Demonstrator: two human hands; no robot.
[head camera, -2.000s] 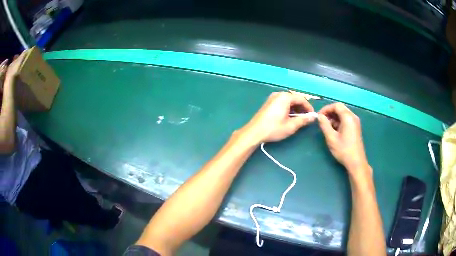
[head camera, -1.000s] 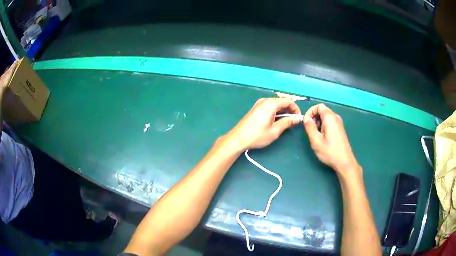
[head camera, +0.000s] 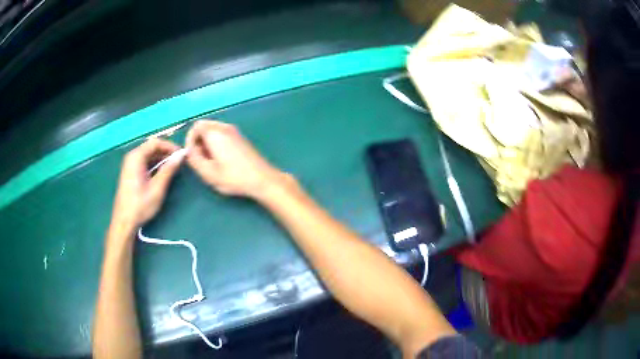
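Observation:
My left hand (head camera: 146, 181) and my right hand (head camera: 223, 160) meet fingertip to fingertip above the dark-green belt (head camera: 319, 154), just below its lighter stripe. Both pinch a thin white cord (head camera: 193, 263) between thumb and fingers. A short stretch of cord shows inside the left hand. The rest hangs from below the left hand, winds over the belt with a small knot or joint, and its end reaches the belt's near edge. The exact cord end at my fingertips is covered and blurred.
A black phone (head camera: 405, 193) with a plugged-in white cable (head camera: 425, 265) lies right of my right forearm. A white strap (head camera: 457, 200) lies beyond it. Crumpled yellow material (head camera: 484, 91) is at the upper right, beside a person's red sleeve (head camera: 554, 245).
The view has swung right, so my hands appear further left and the yellow material and red sleeve show more. The box at the left is out of view. Both hands still pinch the cord.

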